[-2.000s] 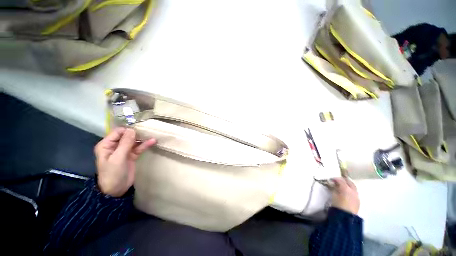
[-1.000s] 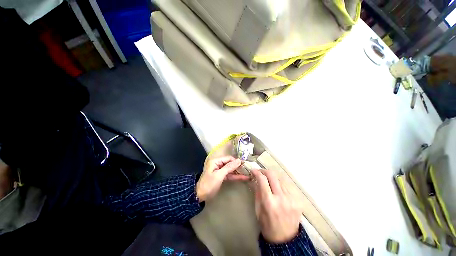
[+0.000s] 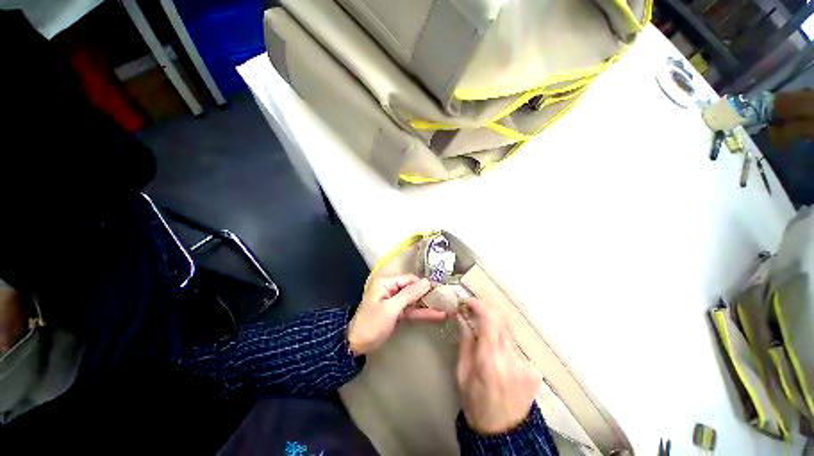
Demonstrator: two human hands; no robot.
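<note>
A beige handbag with a yellow edge lies across my lap and the white table's edge, its mouth running from upper left to lower right. My left hand pinches the bag's rim near the upper corner. Just above it, a metal fitting with a pale wrap sits inside the corner. My right hand is at the rim beside my left hand, fingertips closed together. A small thing may be between its fingertips; it is too small to tell.
Beige bags with yellow edges are piled beyond on the white table. More bags stand at right. A yellow-and-dark block and dark tool tips lie at lower right. Another person's hand is at far right; a metal chair frame is at left.
The view has swung left to the bag's corner since two seconds ago. My right hand has come from the tools to the rim. Over the last second its fingers have drawn closer together.
</note>
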